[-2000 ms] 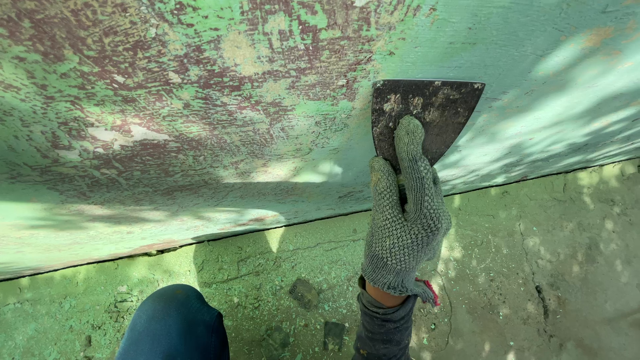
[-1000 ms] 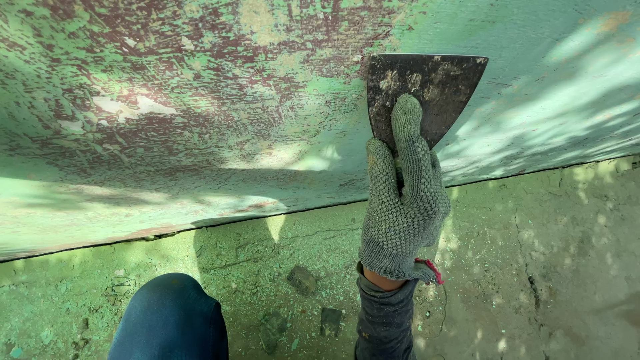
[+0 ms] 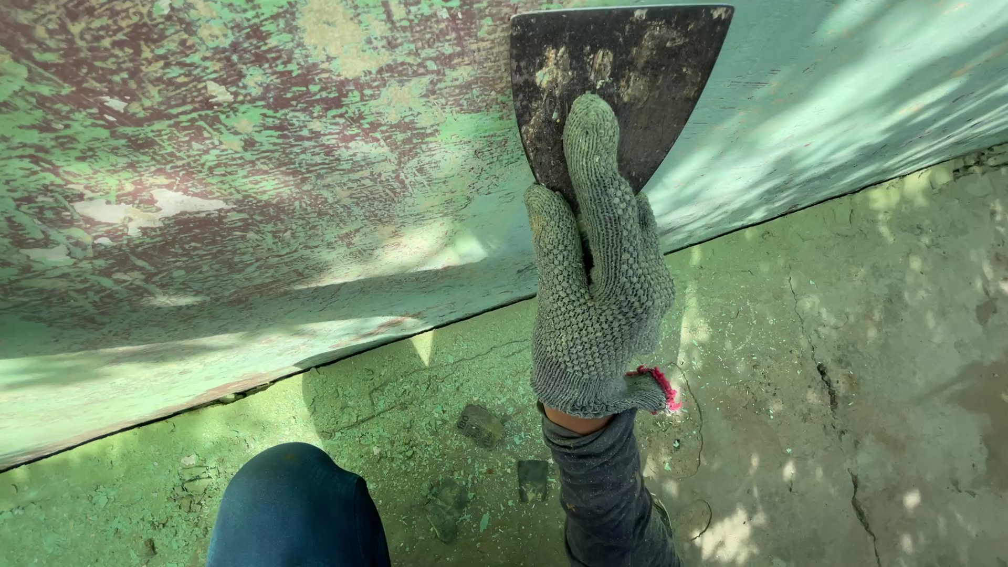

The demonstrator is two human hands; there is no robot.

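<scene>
My right hand [image 3: 602,291], in a grey knitted work glove with a frayed red edge at its cuff, is closed around a wide scraper [image 3: 669,87]. One gloved finger lies extended along the dark, paint-stained metal blade; the handle is hidden by the hand. The blade's broad edge points up and lies against or close to a green painted wall [image 3: 315,165]; contact cannot be told for certain. Left of the blade the paint is worn in patches, with reddish-brown and pale layers showing. My left hand is out of view.
Along the wall's foot runs a cracked concrete floor [image 3: 756,354] strewn with paint flakes. A flat stone-like piece [image 3: 480,425] and a small dark square piece [image 3: 533,480] lie left of my forearm. My knee in dark blue cloth [image 3: 295,504] is at the lower left.
My right hand has moved up the wall with the scraper, still gripping it. The view has shifted slightly.
</scene>
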